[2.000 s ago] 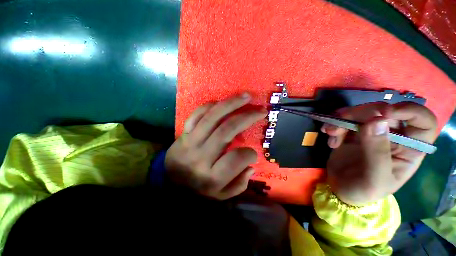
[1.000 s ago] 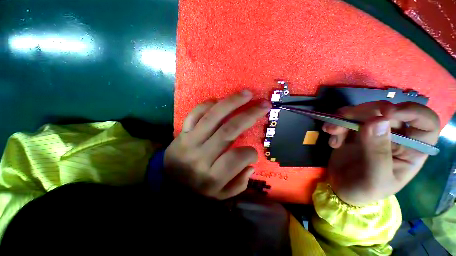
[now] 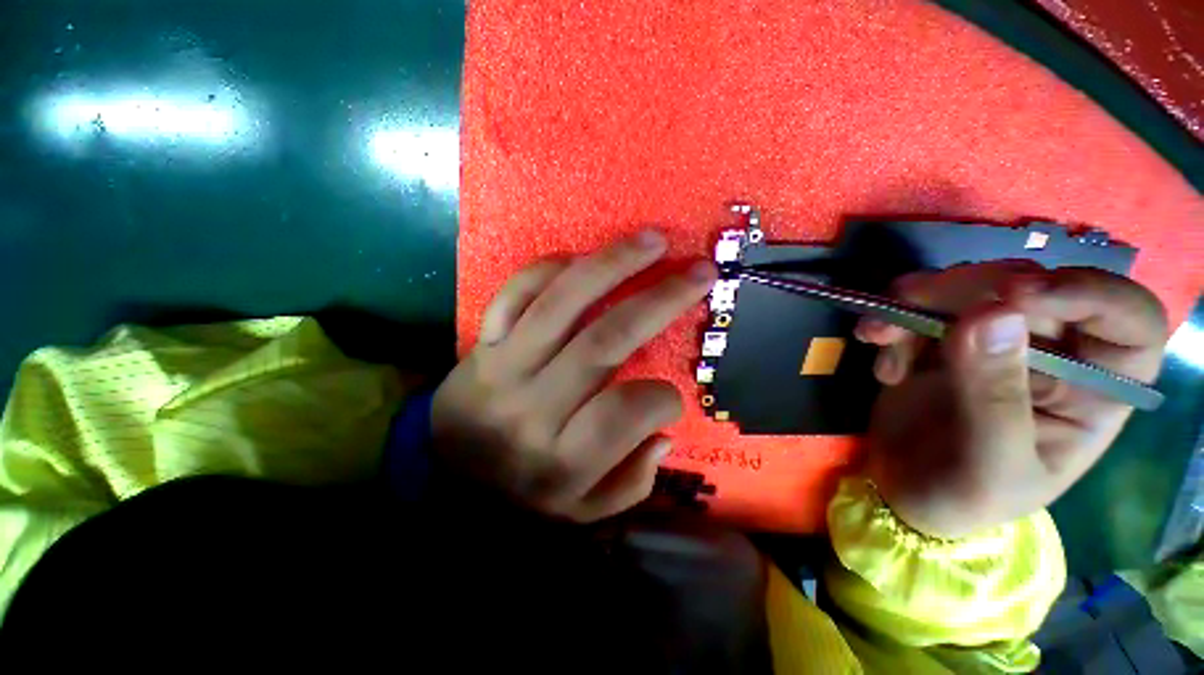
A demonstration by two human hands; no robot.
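The black circuit board (image 3: 792,376) lies flat on the red work mat (image 3: 634,119), with silver and white connectors (image 3: 714,346) along its left short edge and a gold square on its face. My right hand (image 3: 1010,382) holds the tweezers (image 3: 911,317) over the board. Their tip is at the upper part of the connector edge. My left hand (image 3: 568,376) lies on the mat left of the board, fingers apart, with one fingertip at the board's edge by the tweezers' tip. Whether a small part is in the tip cannot be told.
The glossy green work surface (image 3: 238,224) shows at left with bright reflections. Small black parts (image 3: 684,488) lie at the mat's near edge. Red bubble wrap (image 3: 1142,53) is at the top right. A blue wrist strap (image 3: 412,435) is on my left wrist.
The board and mat sit slightly higher in view. The tweezers' tip has shifted slightly up in view, and my left fingertip remains beside it.
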